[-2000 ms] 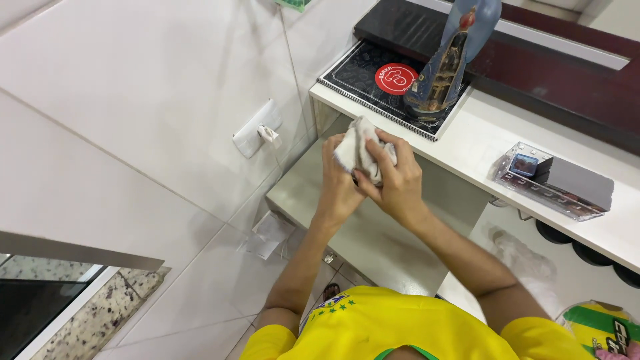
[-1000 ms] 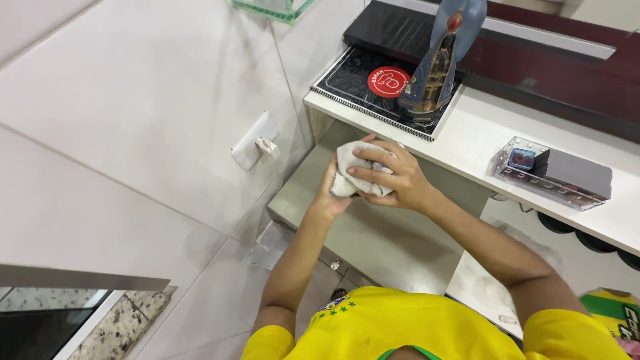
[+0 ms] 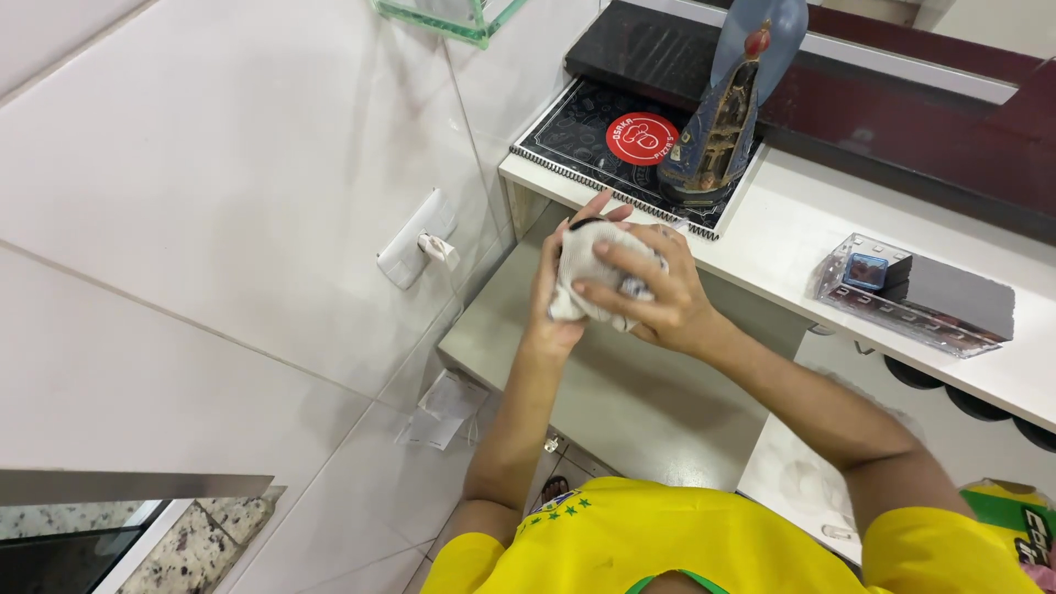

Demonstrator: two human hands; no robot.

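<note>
A bunched white cloth (image 3: 606,268) is between my two hands, above the lower shelf and in front of the spiral-bound menu. My left hand (image 3: 557,289) cups it from the left side. My right hand (image 3: 660,285) presses on it from the right with its fingers spread across the front. A small dark curved edge shows at the top of the cloth, between it and my left fingers; what it belongs to is mostly hidden. Behind my hands, a religious statuette (image 3: 718,136) stands on the black menu (image 3: 577,136).
On the white counter (image 3: 792,214) lies a clear plastic box (image 3: 907,297) with dark contents. A wall socket (image 3: 417,239) with a white plug is at the left, and a glass shelf (image 3: 445,25) juts out above. Below is a grey-beige shelf surface (image 3: 660,396).
Both hands have stayed together around the cloth, and their grip on it has shifted. The dark edge at the top of the cloth shows now.
</note>
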